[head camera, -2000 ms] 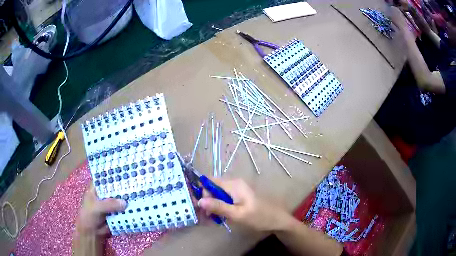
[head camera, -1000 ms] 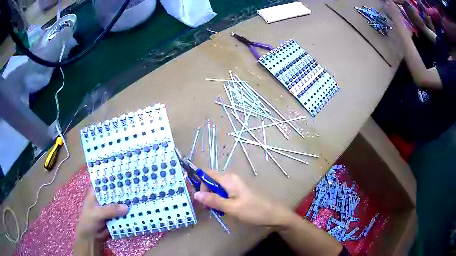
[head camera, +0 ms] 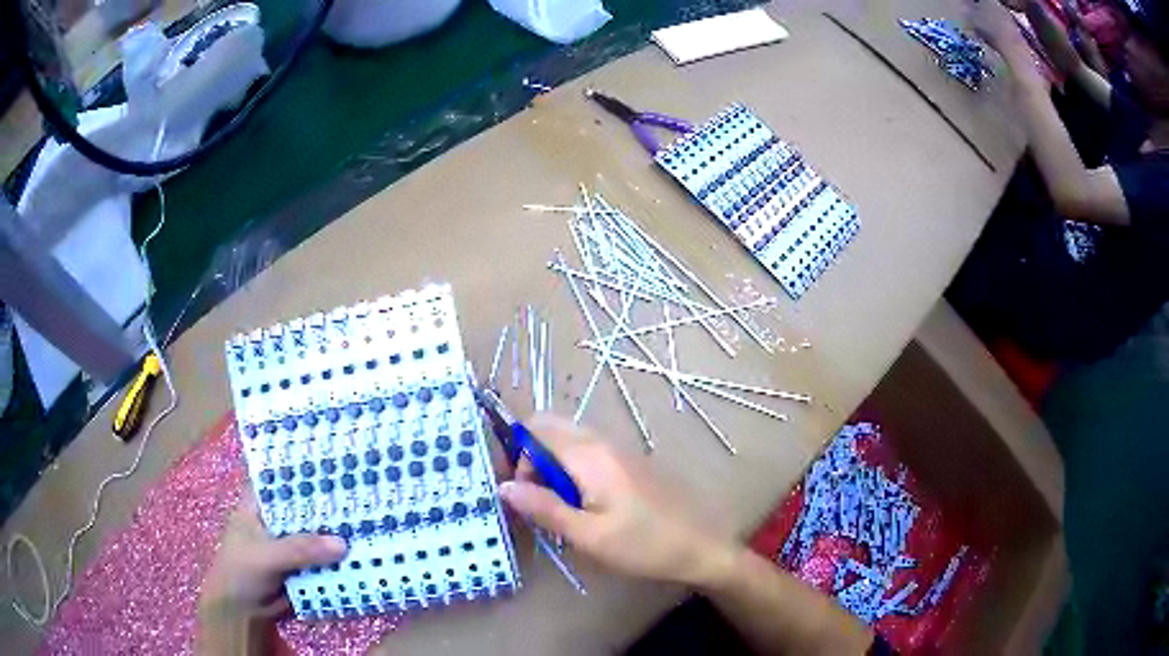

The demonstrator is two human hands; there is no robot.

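My left hand [head camera: 263,564] holds a white circuit board panel [head camera: 365,449] with rows of dark dots by its lower left, thumb on its face. My right hand [head camera: 596,500] is closed round blue-handled cutters [head camera: 545,464], their dark jaws at the panel's right edge. Whether the jaws are shut or touch the panel I cannot tell. Thin white edge strips [head camera: 641,288] lie crossed on the brown top, with a few more just right of the panel, partly behind my right hand.
A second panel [head camera: 765,203] and purple-handled cutters [head camera: 647,122] lie further back. A red-lined cardboard box [head camera: 1013,442] with small boards [head camera: 853,513] stands lower right. Pink bubble wrap [head camera: 154,551] and a yellow screwdriver [head camera: 136,397] are left. Another person's arm [head camera: 1070,160] is upper right.
The held panel has shifted slightly right and down in the view. My right hand and the cutters stay at its right edge, with the cutters turned a little steeper.
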